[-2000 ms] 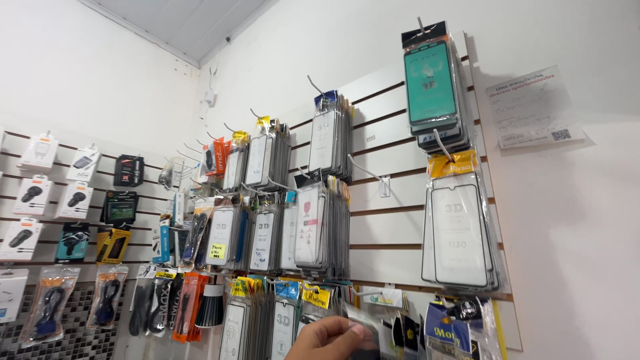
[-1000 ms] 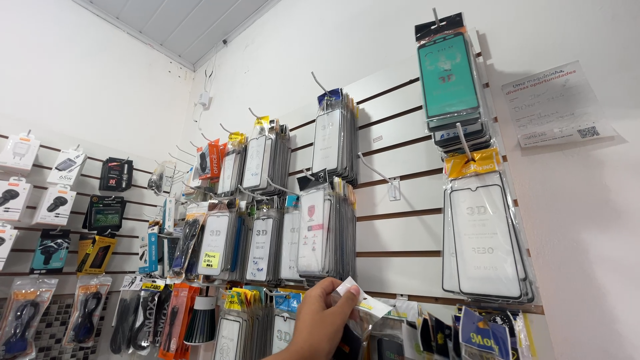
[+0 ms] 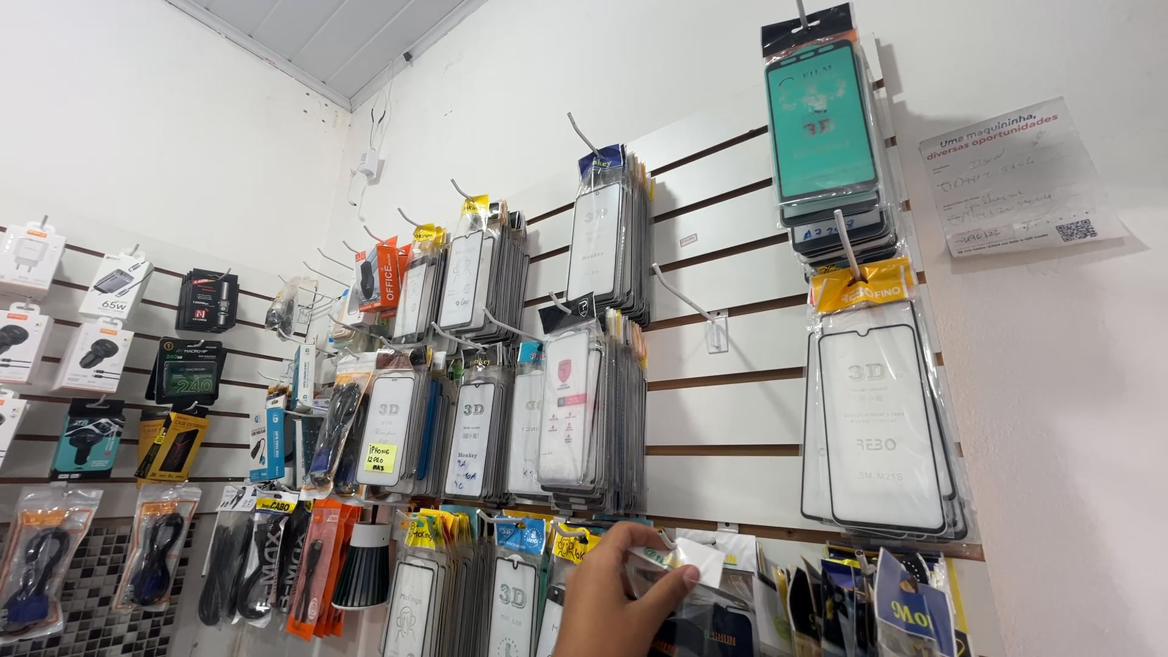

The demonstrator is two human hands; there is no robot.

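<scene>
My left hand (image 3: 616, 593) reaches up from the bottom edge, its thumb and index finger pinching the top of a clear plastic package (image 3: 698, 561) with a white header tab. Just left of it hang packaged 3D screen protectors (image 3: 513, 593) with blue and yellow headers. Above the hand is a thick stack of screen protectors (image 3: 570, 411) on a metal hook. To its right hang packets with dark blue headers (image 3: 912, 607). The lower part of the held package is partly hidden by the fingers. My right hand is out of view.
A bare hook (image 3: 684, 297) juts from the slatted wall panel (image 3: 712, 365). More screen protectors (image 3: 881, 420) hang at the right, near a paper notice (image 3: 1022, 178) taped to the wall. Chargers (image 3: 32, 260), cables (image 3: 155, 557) and adapters (image 3: 91, 356) hang at the left.
The hand stays low among the lower packages, and the white tab between its fingers shows more plainly than two seconds ago. The view has shifted slightly.
</scene>
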